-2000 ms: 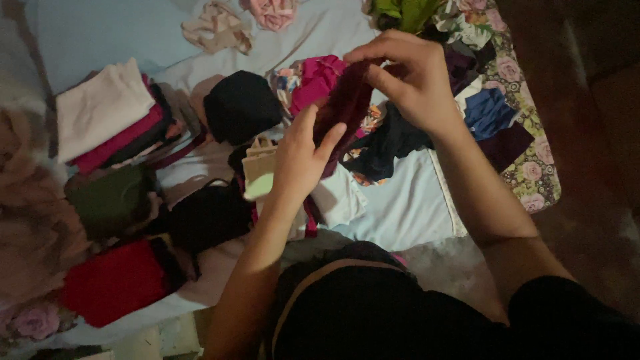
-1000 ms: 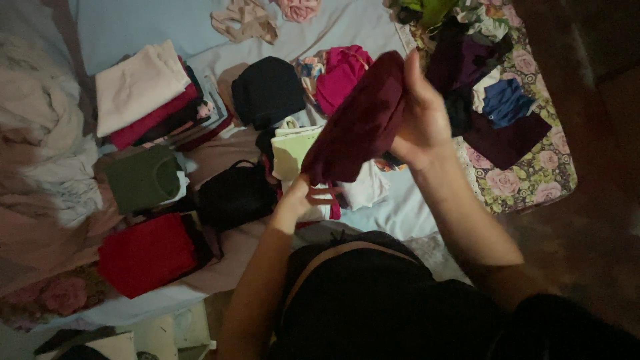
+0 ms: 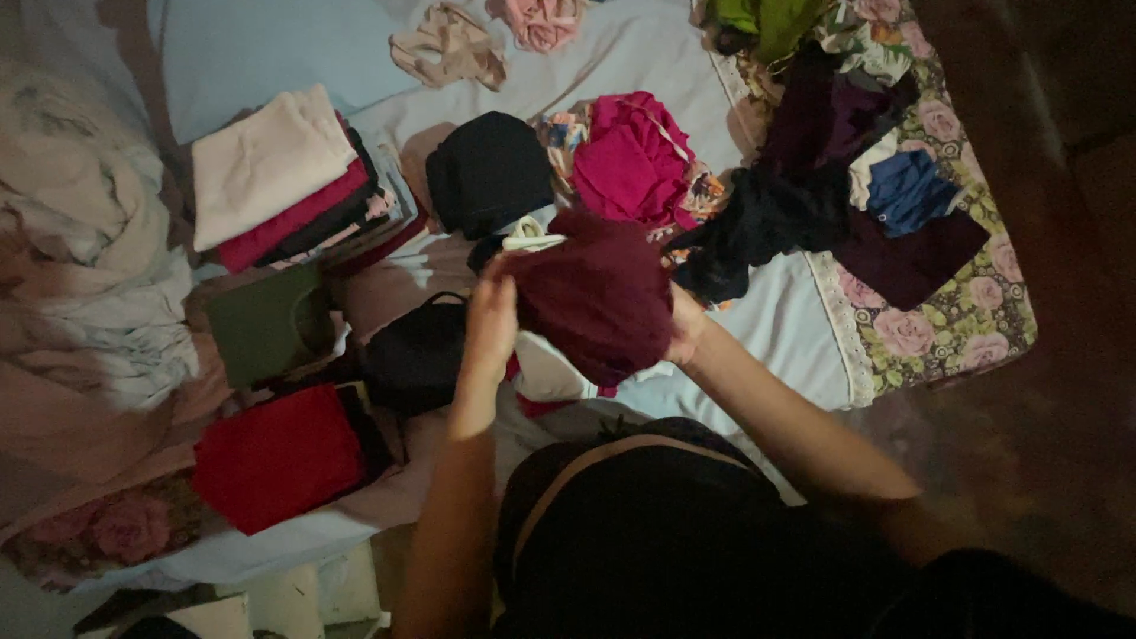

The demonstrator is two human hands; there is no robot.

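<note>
A dark maroon cloth garment (image 3: 599, 297) is stretched between my two hands above the bed. My left hand (image 3: 491, 324) grips its left edge, and my right hand (image 3: 685, 324) has its right edge, the fingers partly hidden behind the cloth. Beneath and around it lie a white bra cup (image 3: 550, 373), a pale strap piece and a bright pink garment (image 3: 630, 160). A folded black garment (image 3: 490, 173) rests just beyond my left hand. Nearer the left are a black bra-like item (image 3: 417, 355), a folded olive green garment (image 3: 266, 327) and a folded red one (image 3: 280, 453).
A stack of folded clothes (image 3: 275, 169) sits at the upper left beside a rumpled blanket (image 3: 80, 222). Black, purple and blue garments (image 3: 914, 191) lie loose on the right over a floral mattress (image 3: 985, 293). Beige underwear (image 3: 448, 49) is at the top; pale open boxes (image 3: 293, 595) stand below the bed edge.
The maroon garment was bunched between my hands, then held up at a slant; now it is spread lower and more level. My right hand has come down from above to the garment's right side.
</note>
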